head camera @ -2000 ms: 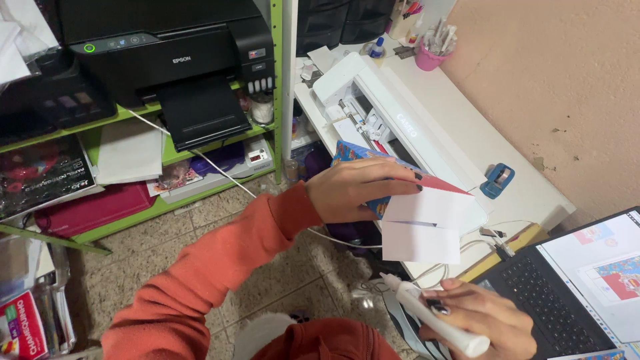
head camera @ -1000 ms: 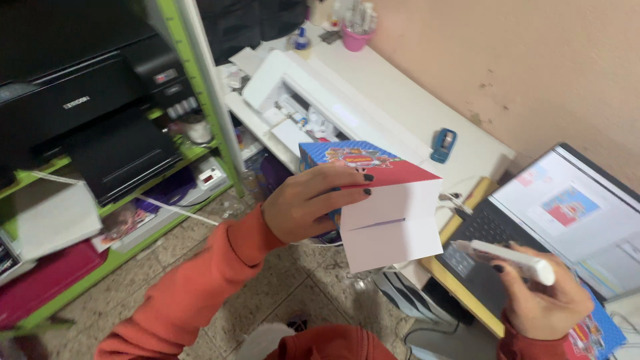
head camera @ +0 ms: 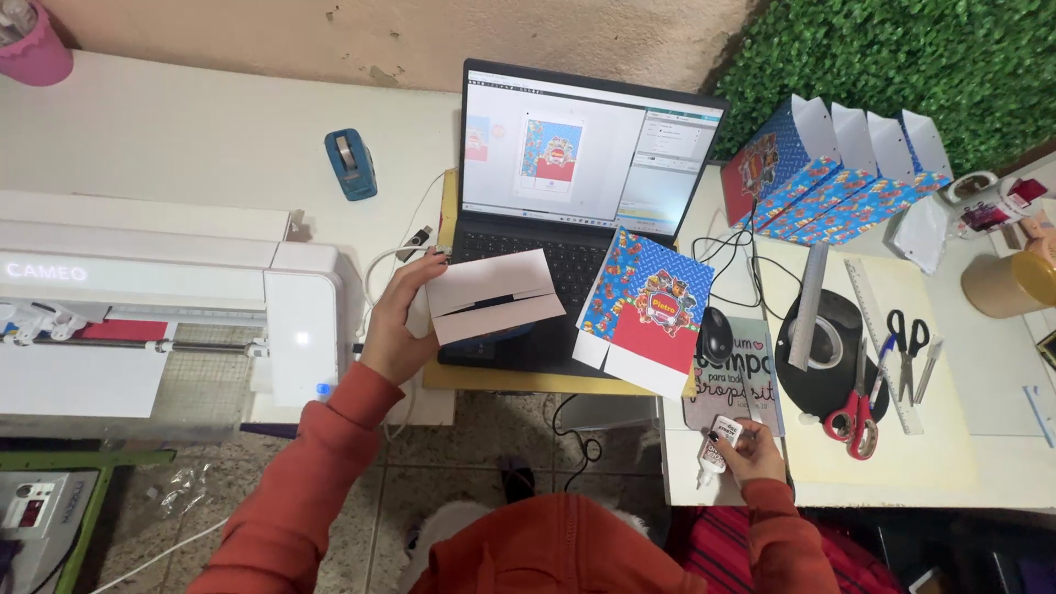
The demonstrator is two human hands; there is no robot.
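Observation:
My left hand [head camera: 404, 318] grips the left edge of a folded paper box [head camera: 495, 285], whose white flaps face up with a dark slit between them. It is held over the left part of the laptop keyboard [head camera: 569, 276]. At the lower right, my right hand [head camera: 747, 454] has its fingers around a white glue bottle [head camera: 719, 450], nozzle pointing down, at the table's front edge. Between the hands, a printed blue and red paper sheet [head camera: 660, 309] with cartoon characters and white flaps lies across the laptop's right side.
A Cameo cutting machine [head camera: 305, 313] stands left, a blue tape dispenser [head camera: 351, 165] behind it. Right of the laptop are a mouse [head camera: 714, 334], red-handled scissors [head camera: 854, 425], black scissors [head camera: 907, 338], a metal ruler [head camera: 808, 305] and a tape roll [head camera: 825, 342]. Several printed boxes [head camera: 813, 190] stand behind.
The view has swung right to the laptop and boxes. My right hand has moved the glue bottle away from the paper box to the table's front edge. The left hand still holds the box.

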